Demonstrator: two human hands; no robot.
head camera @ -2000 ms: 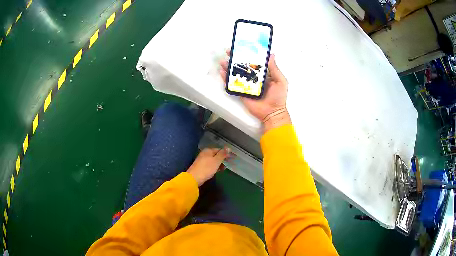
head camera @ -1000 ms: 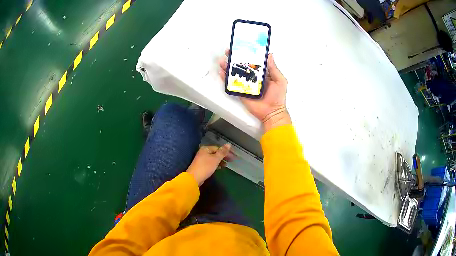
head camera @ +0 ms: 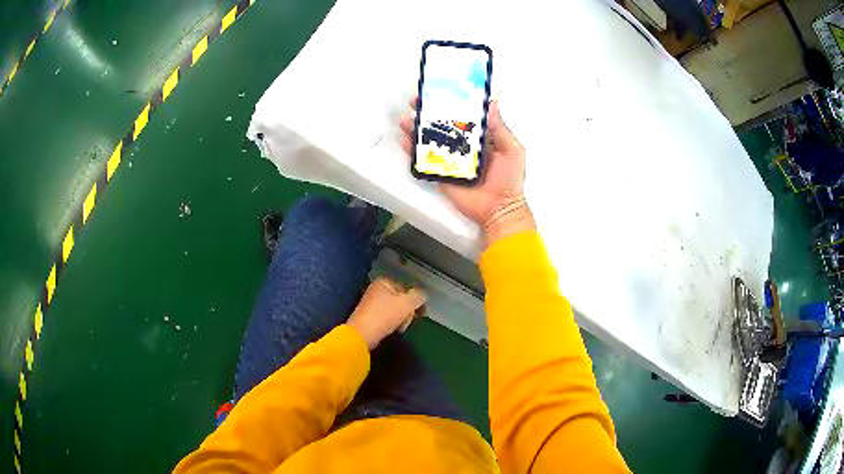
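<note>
A smartphone (head camera: 452,111) with a dark frame and a brightly lit screen is held upright over the white cloth-covered pressing table (head camera: 611,176). My right hand (head camera: 495,171) holds it from below, with the thumb at its right edge and fingertips showing at its left edge. My left hand (head camera: 387,310) is low, beside my knee and below the table's near edge. Its fingers are curled in and nothing shows in them.
A steam iron (head camera: 751,315) with a ridged metal rest (head camera: 760,391) is at the table's right corner. A blue plastic thing (head camera: 807,356) is beyond it. A grey metal ledge (head camera: 444,301) runs under the table. Yellow-and-black tape (head camera: 89,201) crosses the green floor.
The phone and my right hand have shifted slightly left. My left hand's fingers have curled further in, and the hand is slightly lower.
</note>
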